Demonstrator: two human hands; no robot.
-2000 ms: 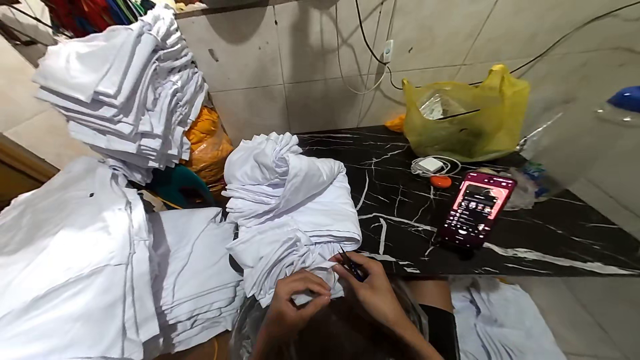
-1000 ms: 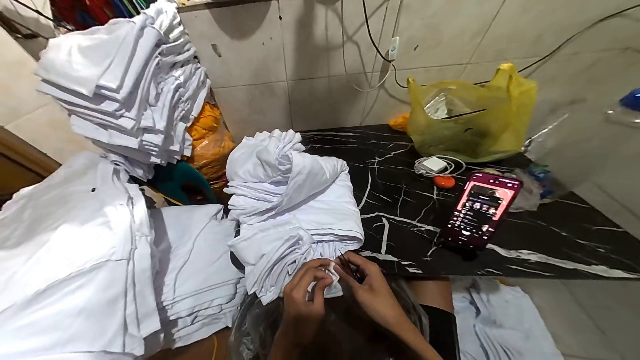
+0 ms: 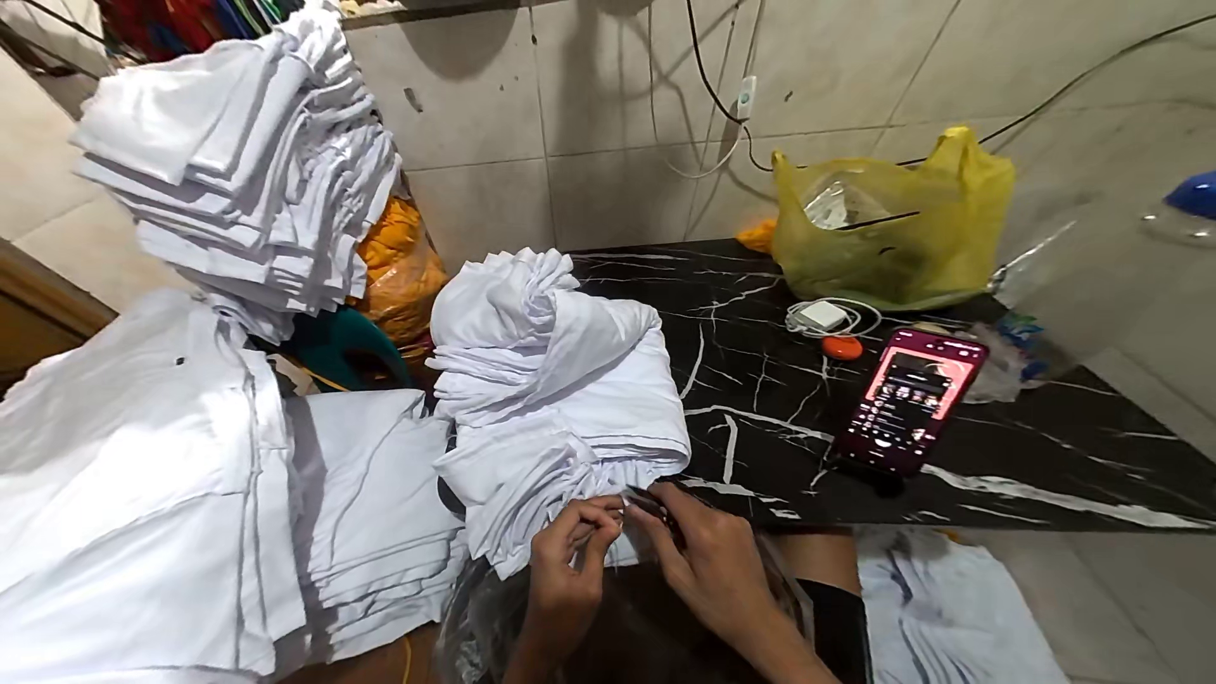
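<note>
A bundle of folded white garments (image 3: 608, 380) lies at the near left edge of the black marble-patterned table. At its front edge, my left hand (image 3: 575, 546) pinches a bit of the white fabric between thumb and fingers. Close against it, my right hand (image 3: 703, 541) holds a small dark metal tool (image 3: 646, 496), probably thread snips, partly hidden by the fingers. The tool's tip is at the fabric beside my left fingertips. Below both hands, clear plastic (image 3: 484, 608) covers part of my lap.
Piles of white garments (image 3: 123, 456) stand at left, with a taller stack (image 3: 237, 161) behind them. On the table (image 3: 760, 380) are a propped phone (image 3: 912, 404), a white charger with cable (image 3: 819, 315), an orange round object (image 3: 842, 349) and a yellow plastic bag (image 3: 883, 237). More white fabric (image 3: 950, 608) lies below right.
My hands have stayed at the front edge of the bundle, with small shifts of the fingers. The garment piles, phone and bag have not moved.
</note>
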